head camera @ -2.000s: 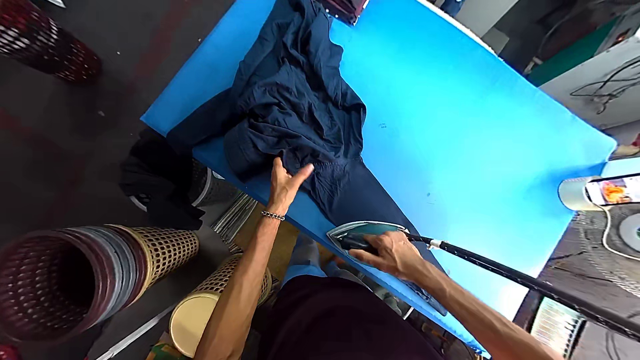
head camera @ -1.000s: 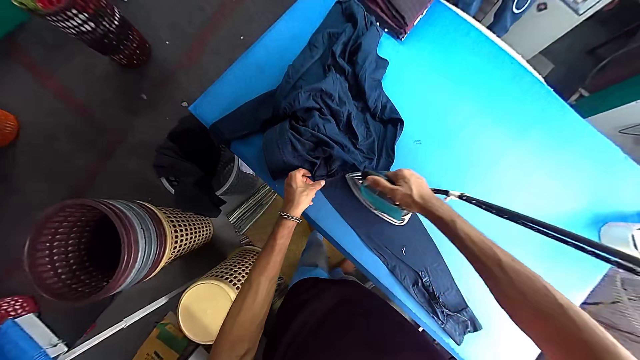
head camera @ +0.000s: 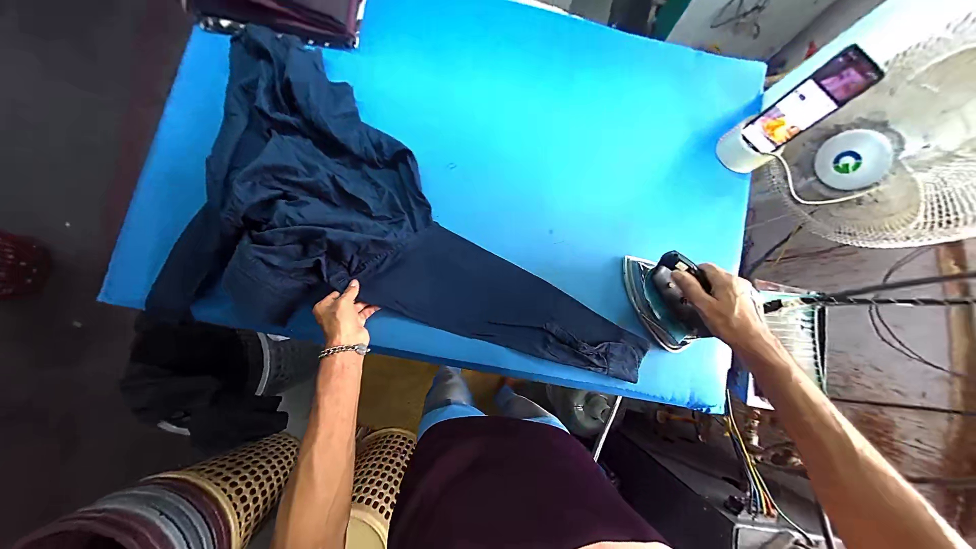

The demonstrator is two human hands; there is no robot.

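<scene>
A dark navy long-sleeved garment (head camera: 320,191) lies on a blue padded ironing table (head camera: 549,137). Its body is bunched at the left, while one sleeve (head camera: 473,290) stretches out to the right, flat along its upper part and creased near the cuff. My left hand (head camera: 345,314) pinches the garment's edge where the sleeve meets the body, thumb on top. At the right, my right hand (head camera: 720,301) grips the handle of a steam iron (head camera: 667,301), which stands just beyond the cuff, over the blue surface. Part of the iron is hidden by my fingers.
Folded dark cloth (head camera: 282,19) sits at the table's top left corner. A phone (head camera: 812,99) leans on a white cylinder (head camera: 740,149) at the right edge, near a fan (head camera: 854,160). Woven plastic baskets (head camera: 252,473) and dark cloth (head camera: 198,381) are below. A hose or cable runs right from the iron.
The iron, in my right hand, has moved right along the sleeve from beside the garment's body to beyond the cuff. My left hand remains near the sleeve's top. The view has shifted.
</scene>
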